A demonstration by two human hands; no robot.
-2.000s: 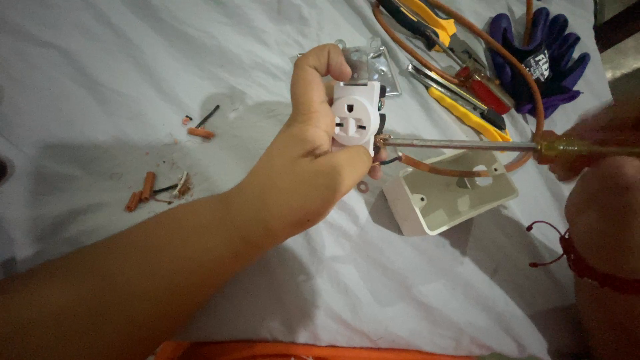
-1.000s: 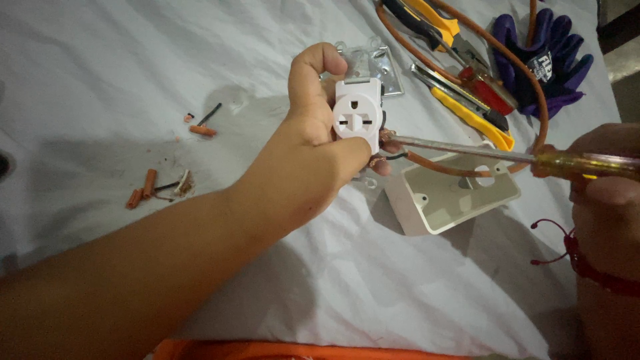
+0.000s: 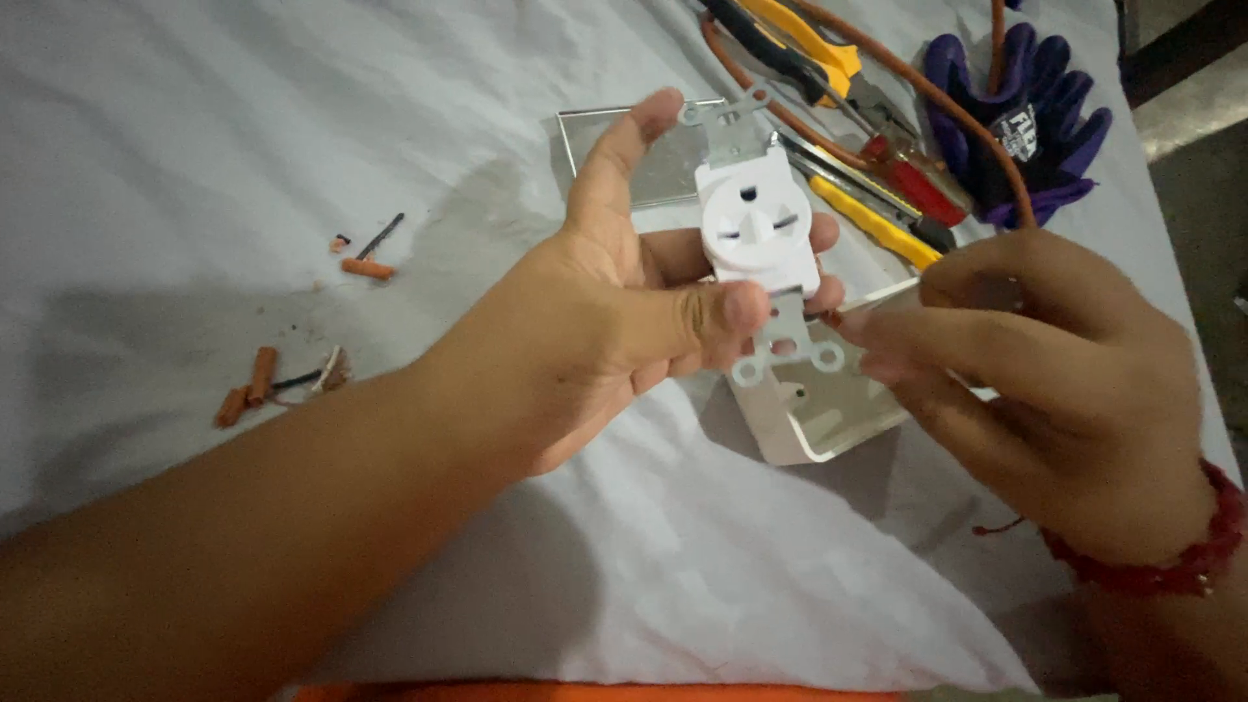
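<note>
My left hand grips a white electrical receptacle with metal mounting ears, thumb on its lower end and fingers behind it. The socket's face is turned up toward me. My right hand is closed near the receptacle's lower right side, its fingertips pinching a small copper-coloured wire end, mostly hidden by the fingers. Below the receptacle, a white rectangular outlet box lies on the cloth, partly covered by my right hand.
A clear plastic package, yellow-black pliers, a red-handled screwdriver, a yellow utility knife, an orange cable and purple work gloves lie at the upper right. Orange insulation scraps lie at left on the grey-white cloth.
The amber-handled screwdriver that my right hand held against the receptacle's side is out of view. The right hand has come left to the receptacle, whose metal ears now show plainly.
</note>
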